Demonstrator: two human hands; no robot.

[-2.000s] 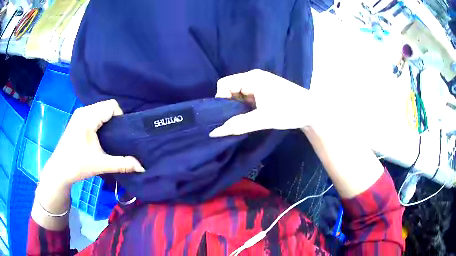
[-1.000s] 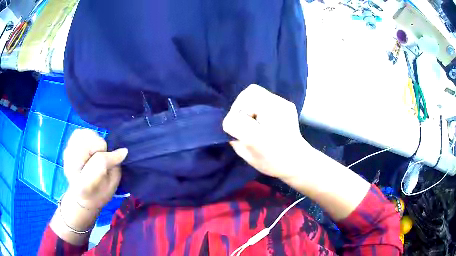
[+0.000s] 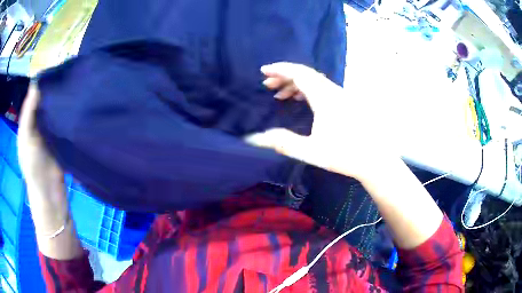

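Observation:
The dark navy trousers [image 3: 166, 137] lie bunched over the front of the table and toward my lap, with a broad fold raised across the front. My left hand [image 3: 35, 134] is at the cloth's left edge; its fingers are hidden behind or under the fold. My right hand [image 3: 303, 123] is over the right part of the cloth, thumb and fingers apart, with no clear grip on it. The waistband and the label cannot be made out. The cloth is partly blurred.
Scissors with green and yellow handles [image 3: 481, 117] lie on the white table [image 3: 395, 74] at right. Blue crates [image 3: 106, 220] stand at lower left. A white cord [image 3: 343, 230] hangs across my front. Small tools lie at the upper right.
The label showed first, then the band's other side with thin loops; now both are out of sight. My left hand has moved left and up, spreading the cloth. My right hand has opened.

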